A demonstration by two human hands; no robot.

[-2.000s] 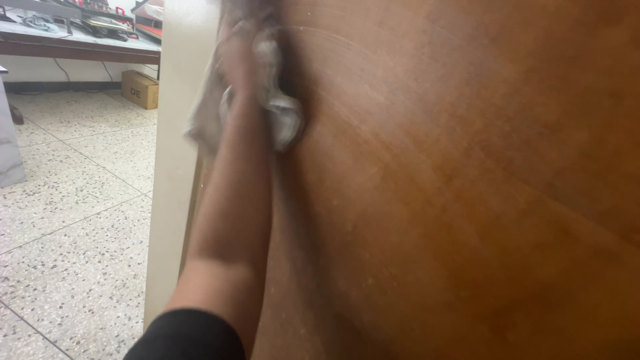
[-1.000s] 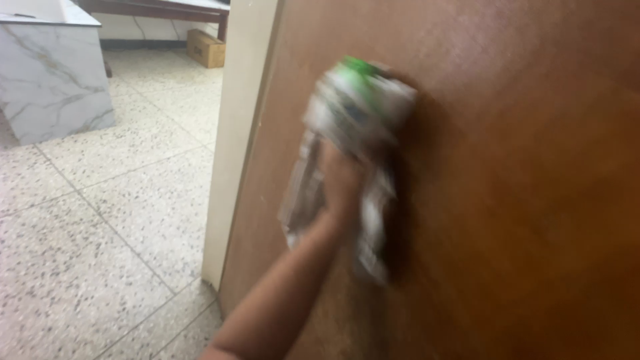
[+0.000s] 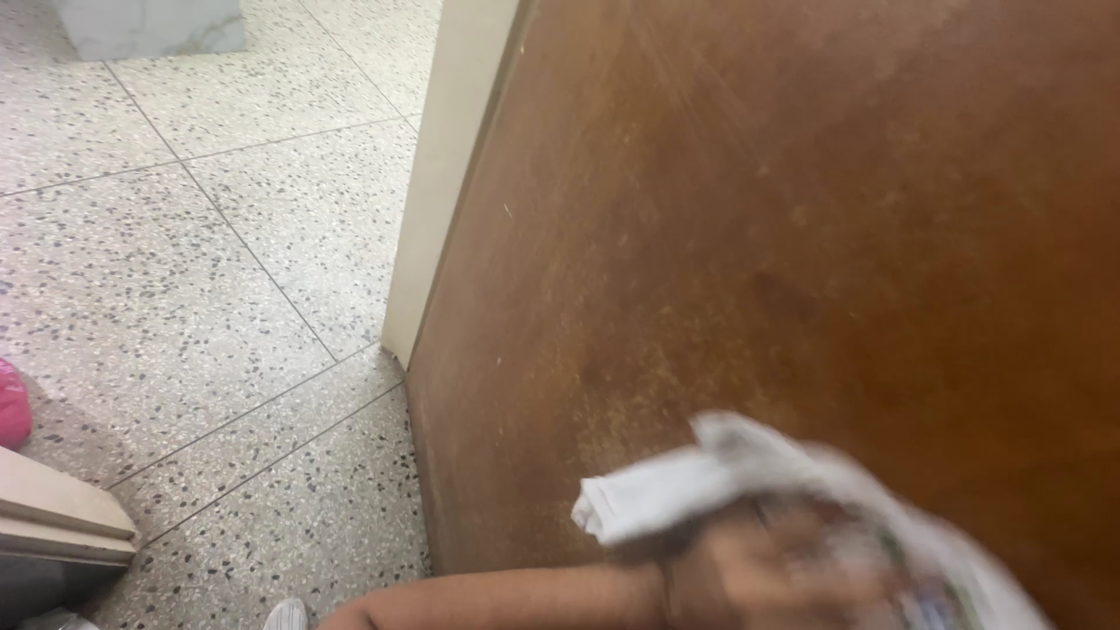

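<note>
My left hand [image 3: 779, 560], blurred by motion, holds a white cloth [image 3: 656, 490] with some coloured print against the lower part of a brown wooden door [image 3: 787, 289]. One folded end of the cloth sticks out to the left of the hand, and the rest spreads over and to the right of it. My left forearm comes in from the bottom edge and lies nearly level. Pale scuffs and streaks mark the door's surface above the cloth. My right hand is out of view.
A cream door frame [image 3: 455, 175] runs along the door's left side. Beyond lies a speckled terrazzo floor [image 3: 245, 262], with a marble-patterned block [image 3: 157, 26] at top left. A pink object [image 3: 10, 407] and a pale frame post [image 3: 61, 512] stand at the left edge. A striped shoe tip [image 3: 287, 615] shows below.
My left hand, with the cloth, has moved from high on the door down to its lower part. The view has tilted downward.
</note>
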